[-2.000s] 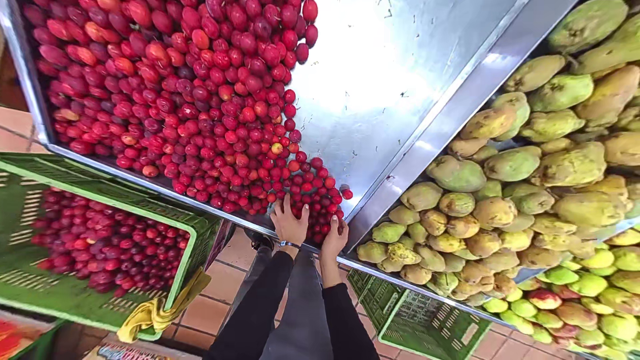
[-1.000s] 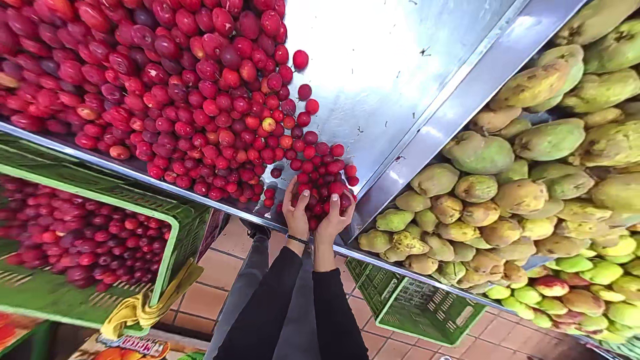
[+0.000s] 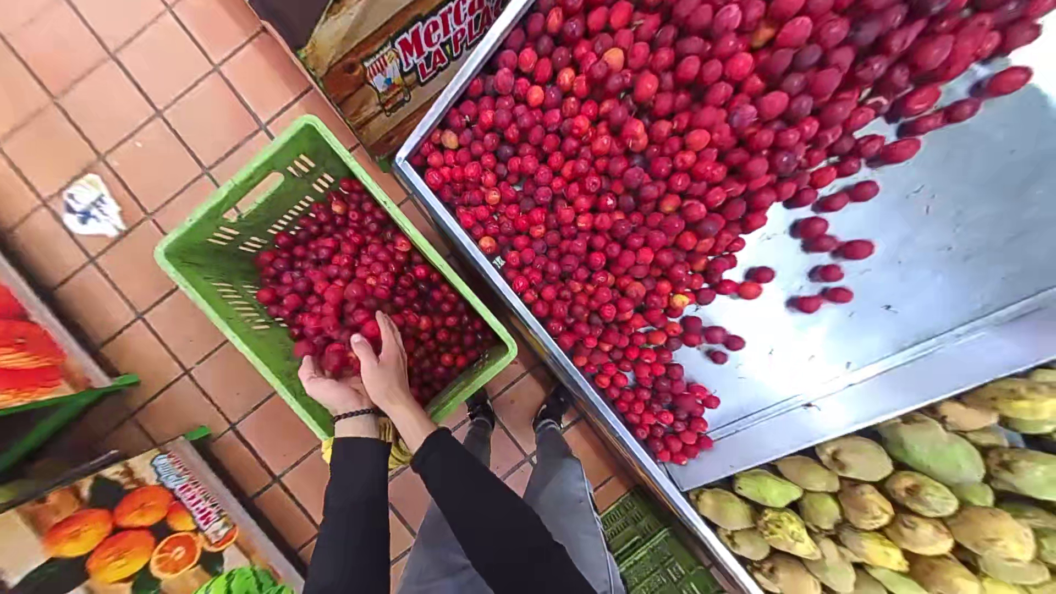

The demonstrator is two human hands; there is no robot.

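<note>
Small red plums (image 3: 371, 280) partly fill a green plastic crate (image 3: 223, 272) on the left. My left hand (image 3: 334, 388), with a dark beaded bracelet at its wrist, and my right hand (image 3: 386, 359) are cupped together over the crate's near part. Several red plums lie in and just beyond the cupped palms; which ones touch the hands and which lie in the crate is hard to tell. To the right, a large pile of red plums (image 3: 610, 198) covers much of a metal display tray (image 3: 792, 355).
Greenish-yellow fruit (image 3: 916, 495) lies beyond the tray's divider at lower right. Stacked green crates (image 3: 652, 544) stand below the tray's edge. A printed fruit panel (image 3: 124, 528) is at lower left. White litter (image 3: 92, 206) lies on the tiled floor (image 3: 132, 74).
Both hands have moved from the plums at the tray's near corner to over the green crate, cupped around plums. The view has swung left.
</note>
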